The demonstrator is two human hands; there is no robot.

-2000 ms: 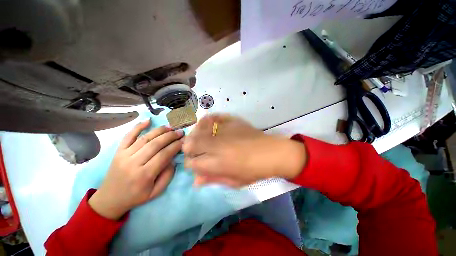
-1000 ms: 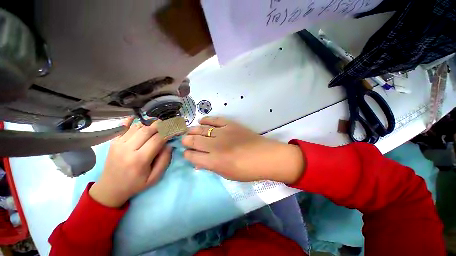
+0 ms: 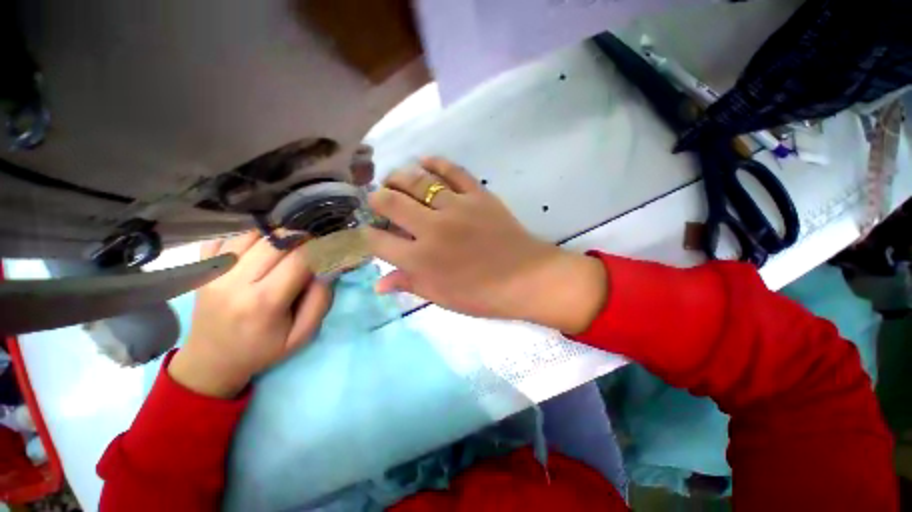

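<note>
Sheer aqua fabric (image 3: 350, 400) lies on the white table under and in front of my hands and hangs over the front edge. The sewing machine head (image 3: 180, 110) looms at the upper left. My left hand (image 3: 255, 310) presses on the fabric just left of the tan ribbed thumb knob (image 3: 340, 250), its fingertips partly hidden behind the machine. My right hand (image 3: 460, 240) has a gold ring and lies right of the knob, beside the needle area, fingers bent; its thumb is near the fabric's edge. The needle and presser foot are hidden.
Large black shears (image 3: 735, 200) lie at the right beside a white pen (image 3: 680, 75). Dark checked cloth (image 3: 800, 80) hangs at the upper right. A pale paper note (image 3: 520, 40) hangs from the machine. A red basket (image 3: 35, 470) is at the left. More aqua fabric (image 3: 670, 430) hangs at the lower right.
My right hand has moved up and towards the machine, uncovering more fabric and table edge below it. My left hand has shifted slightly left. The view has shifted a little.
</note>
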